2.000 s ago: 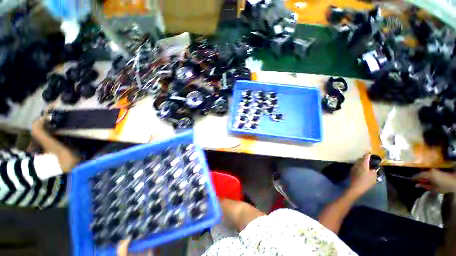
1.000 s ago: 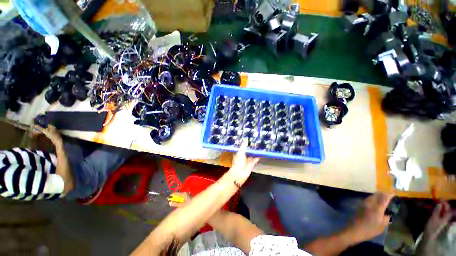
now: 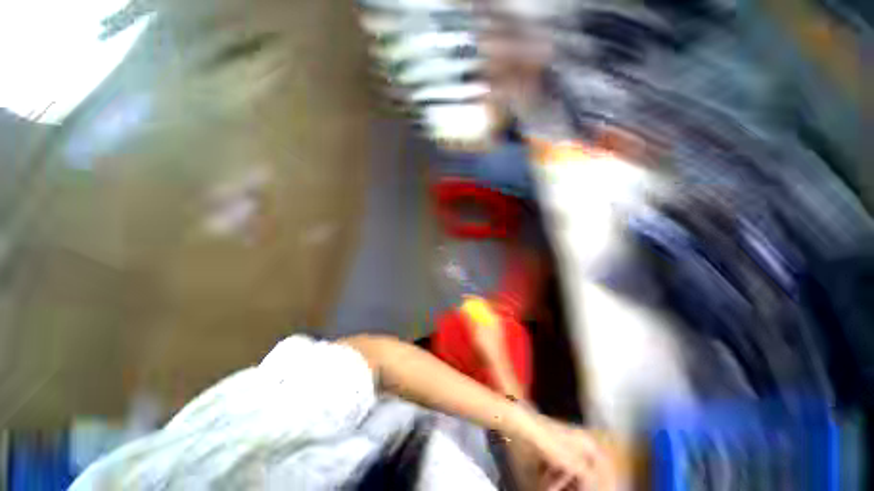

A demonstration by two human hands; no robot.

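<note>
The picture is strongly blurred. My left arm, in a white sleeve, reaches from the lower left to the bottom centre, with a thin band at the wrist. My left hand [image 3: 570,460] is at the bottom edge, fingers bent; whether they hold anything is unclear. A blue parts tray [image 3: 747,422] shows at the lower right, cut off by the bottom edge, to the right of my hand; its contents are smeared. A yellow air blow gun [image 3: 479,312] is above my forearm, in another person's hand. My right hand is out of the picture.
A white bench [image 3: 604,278] runs up the right centre, with blurred dark parts [image 3: 728,249] along it. Red stools [image 3: 474,209] stand left of it. A person in a striped top [image 3: 431,72] is at the top. A tall brown surface, perhaps cartons [image 3: 220,268], fills the left.
The view has swung left, along the aisle. The tray, carried two seconds ago and over the bench one second ago, is now at the lower right. My left hand has moved away from its near edge.
</note>
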